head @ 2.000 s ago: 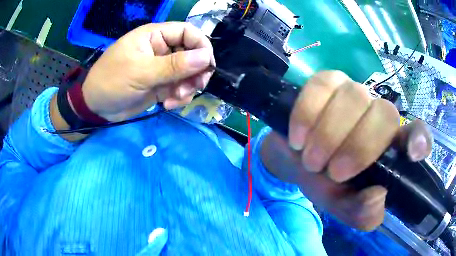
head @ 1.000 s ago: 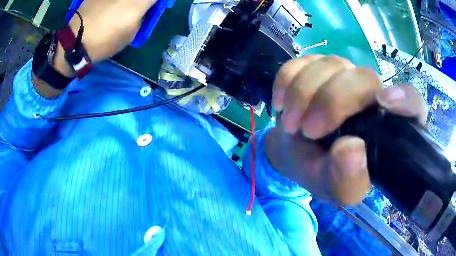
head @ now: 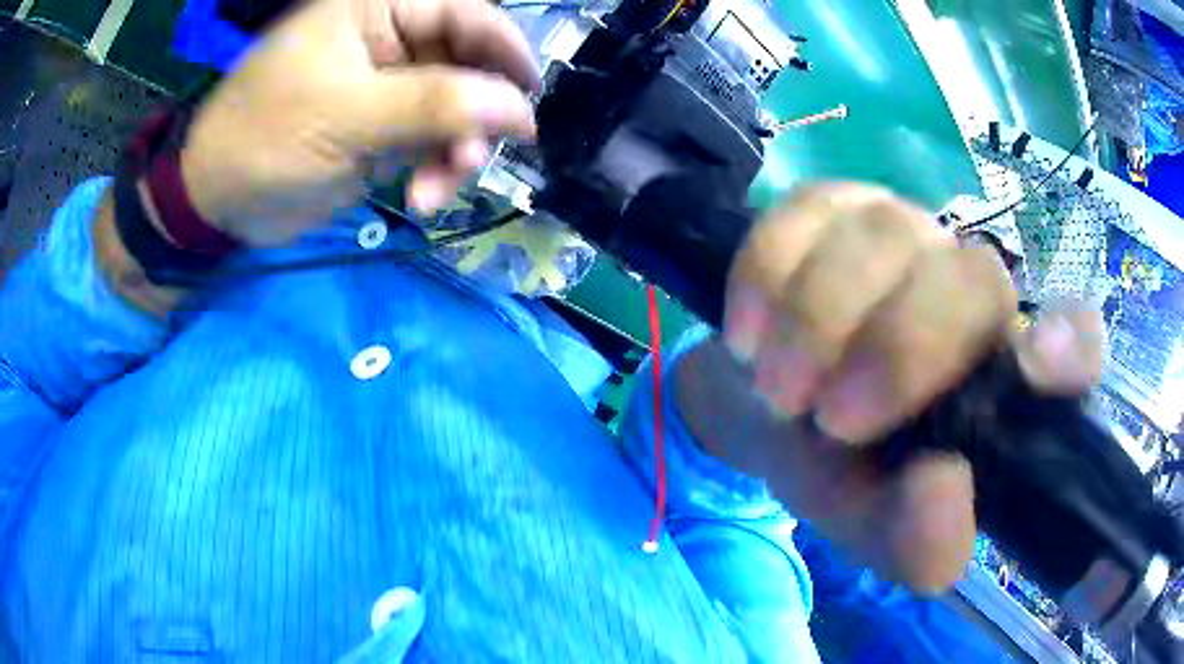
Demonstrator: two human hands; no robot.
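My right hand (head: 870, 324) is wrapped around the thick black electric screwdriver (head: 1065, 480). The tool slants up and left, its front end in front of the black-and-white appliance unit (head: 708, 117). My left hand (head: 351, 117) is blurred at the upper left, near the tool's front end and apart from it. Its thumb and fingers are bent close together; whether a screw is between them cannot be told. A red lead wire (head: 657, 415) hangs from the unit's near edge over the smock. A black lead wire (head: 429, 249) runs from my left wrist toward the unit.
A blue parts bin (head: 208, 33) is partly hidden behind my left hand. A crumpled clear and yellowish support pad (head: 539, 253) lies under the unit. The green bench mat (head: 863, 65) extends behind. Mesh-sided frames (head: 1071, 247) stand at the right.
My left hand went from the tool tip to the blue bin and has come back right toward the unit. The screwdriver swung away to the right, then its front end returned over the unit.
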